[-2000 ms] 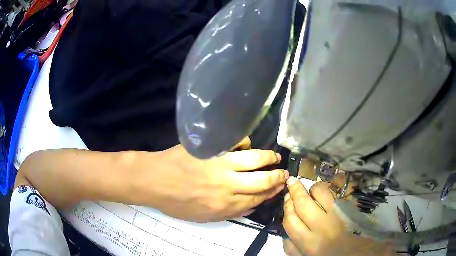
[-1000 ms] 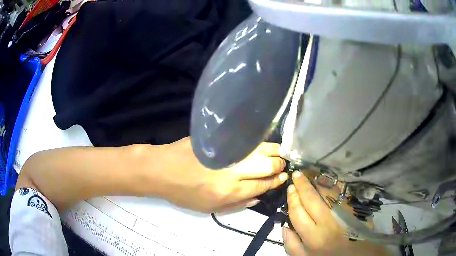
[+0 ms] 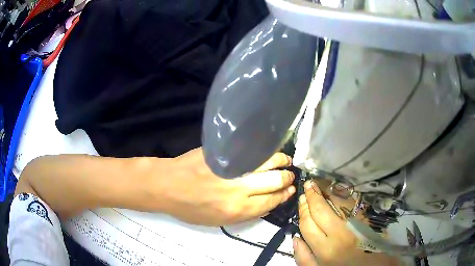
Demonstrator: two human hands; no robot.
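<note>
A large black cloth [image 3: 135,78] lies on the white table, left of the sewing machine head [image 3: 375,109]. My left hand [image 3: 229,192] rests on the cloth's near edge, fingertips at the needle area, partly behind a grey glossy oval. My right hand [image 3: 325,223] is beside it, fingertips close together at the black fabric edge by the presser foot [image 3: 304,175]. A narrow black strip [image 3: 273,245] runs from between the hands toward the front edge. The fingertips hide most of the stitching point.
The grey glossy oval [image 3: 255,104] and a pale band [image 3: 375,31] block part of the view. Dark snips [image 3: 416,241] lie at right. A blue basket [image 3: 26,104] and a red-orange basket edge [image 3: 62,41] stand at left. The table [image 3: 125,231] has printed markings.
Since two seconds ago, the oval and machine head appear shifted right and lower, and the pale band has come into view. My left fingertips have drawn back slightly from my right ones.
</note>
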